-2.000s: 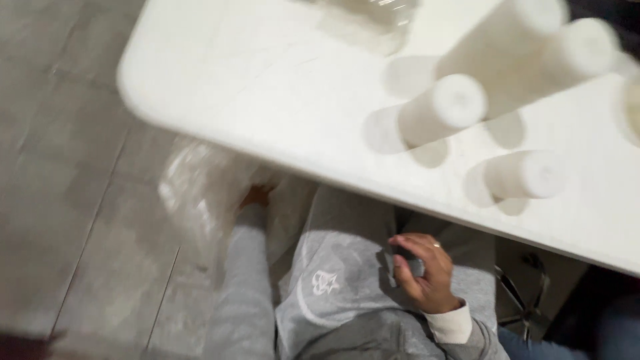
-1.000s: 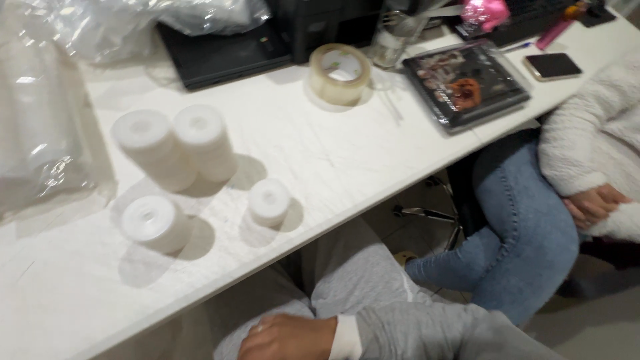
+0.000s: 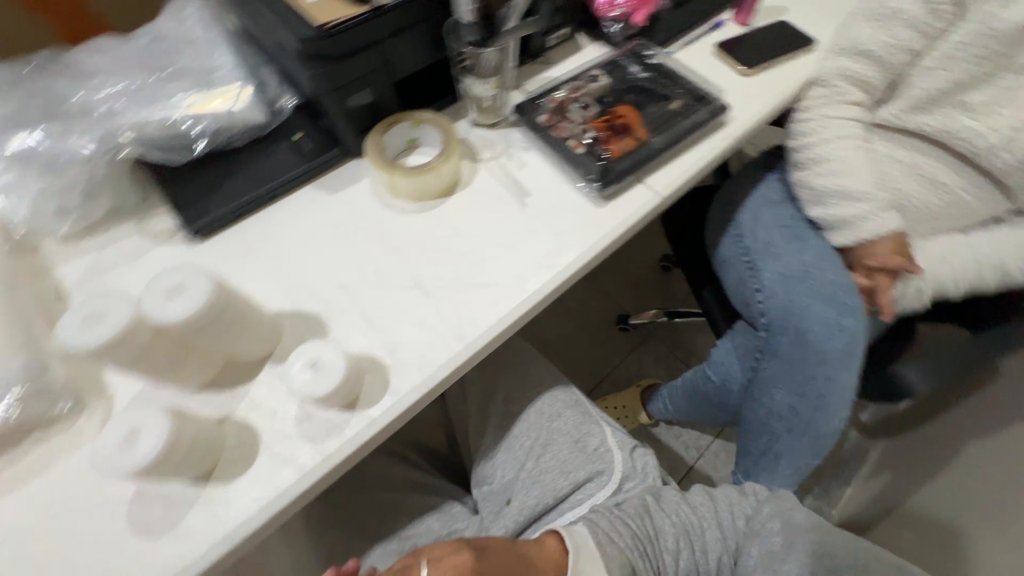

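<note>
My right hand, with a ring on one finger, is at the bottom edge over my grey-trousered lap. Its fingers are mostly cut off, so whether it holds anything cannot be told. My left hand is out of view. Several white rolls, apparently gauze or bandage, stand upright at the table's left: two tall columns side by side, a shorter one in front and a small one to the right. Behind them, a roll of clear packing tape lies flat on the white table.
Clear plastic bags lie at the left, against a black device like a printer. A glass with tools, a plastic-wrapped black case and a phone stand or lie farther right. A person in jeans sits at the right.
The view has swung far to the right. My left arm, seen two seconds ago beside a clear plastic bag below the table, is no longer in view.
</note>
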